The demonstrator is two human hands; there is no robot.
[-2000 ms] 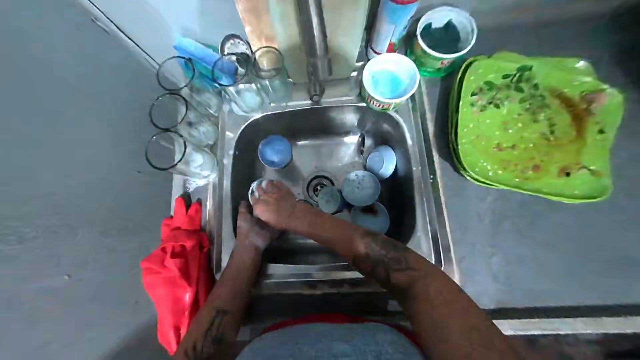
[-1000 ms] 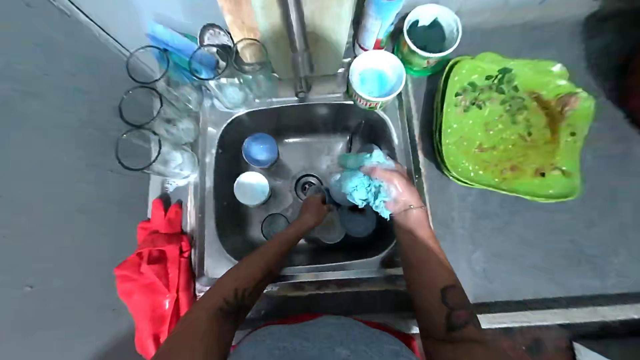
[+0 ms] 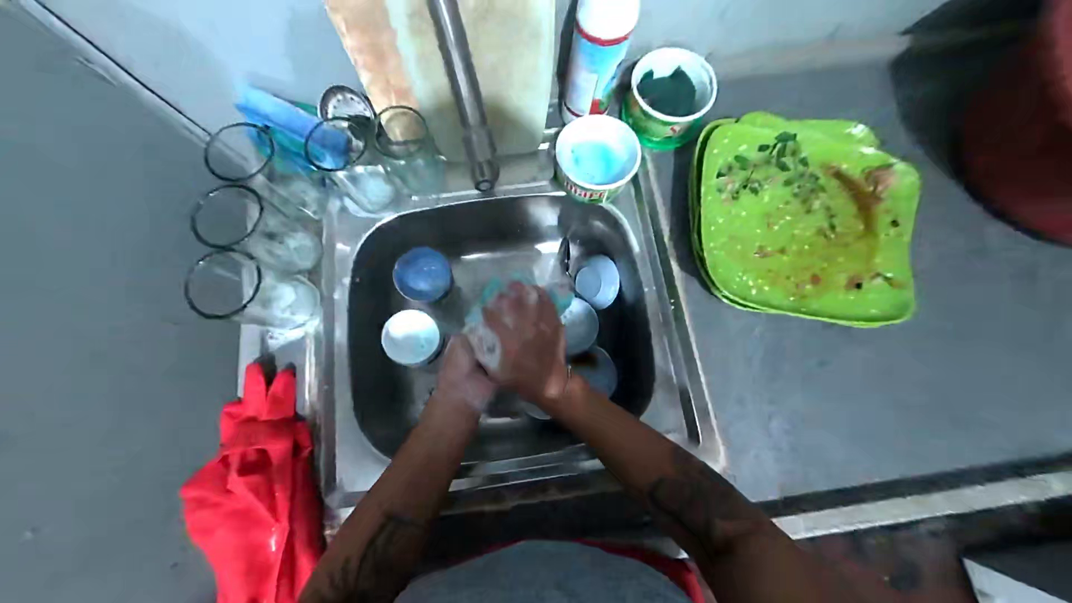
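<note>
Inside the steel sink basin [image 3: 502, 226], my right hand [image 3: 523, 335] presses a soapy blue-green scrubbing cloth [image 3: 502, 289] over something small. My left hand [image 3: 466, 373] is curled against it from the left, around what seems to be a small cup, mostly hidden and blurred. A blue cup [image 3: 422, 275] and a white cup [image 3: 410, 337] stand to the left of my hands. To the right are a pale cup [image 3: 597, 281], another small cup [image 3: 579, 325] and a cup with dark residue [image 3: 596, 370]. A dark utensil handle leans at the basin's right wall.
Several drinking glasses [image 3: 289, 301] stand along the left rim, above red rubber gloves [image 3: 260, 469]. Behind the basin are the faucet [image 3: 473, 126], a tub of blue paste [image 3: 597, 159], a green tub [image 3: 668, 96] and a spray can [image 3: 599, 54]. Soiled green plates [image 3: 808, 222] are stacked at right.
My right hand has moved left with the cloth, from the basin's right side to its middle, meeting my left hand. The white cup stands apart at left, where both hands were two seconds ago.
</note>
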